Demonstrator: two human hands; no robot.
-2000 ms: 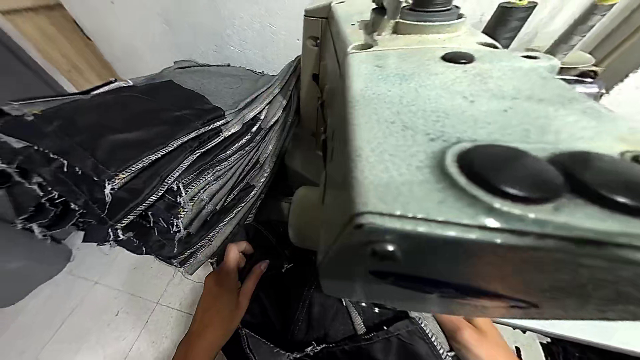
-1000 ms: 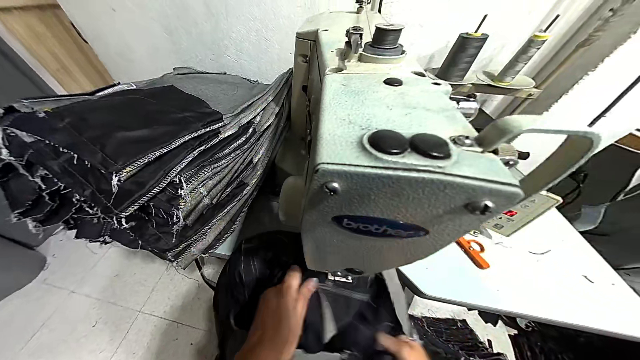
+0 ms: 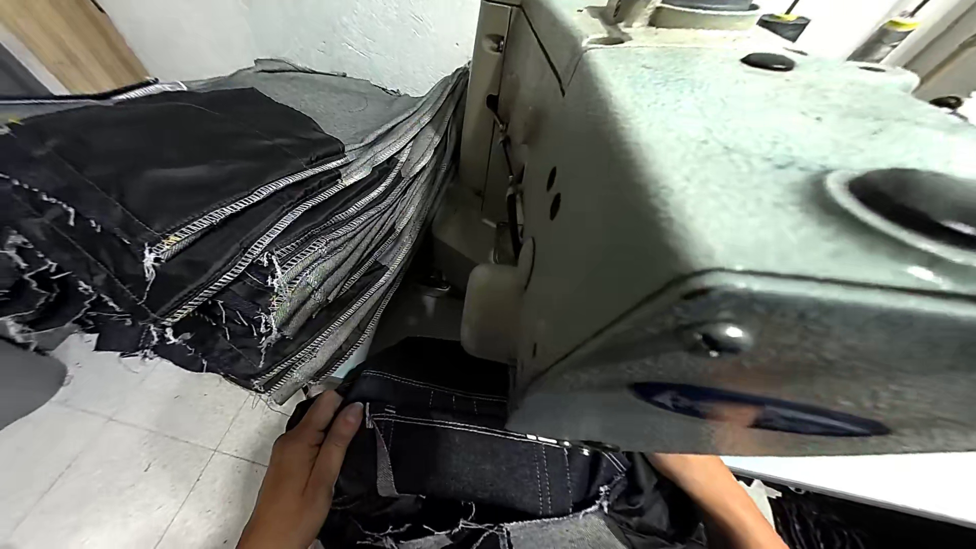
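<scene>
A dark denim garment piece (image 3: 473,457) with white topstitching and frayed edges lies under the head of a Brother industrial sewing machine (image 3: 762,191). At its left edge, my left hand (image 3: 309,457) grips the cloth, thumb and fingers pressed on the fold. My right hand (image 3: 709,488) is at the right side of the cloth, its fingers hidden behind the machine head and fabric, so its hold cannot be seen. The needle area is also hidden by the machine head.
A thick stack of black and grey denim pieces (image 3: 229,191) with overlocked edges hangs left of the machine, close to my left hand. Thread spools (image 3: 785,24) stand behind the head. A white table edge (image 3: 862,488) runs at the lower right, with dark cloth (image 3: 816,522) below it.
The denim has been turned or shifted, and its topstitched band now shows beside the machine head. My left hand has moved left to the cloth's edge. The view has moved closer to the machine.
</scene>
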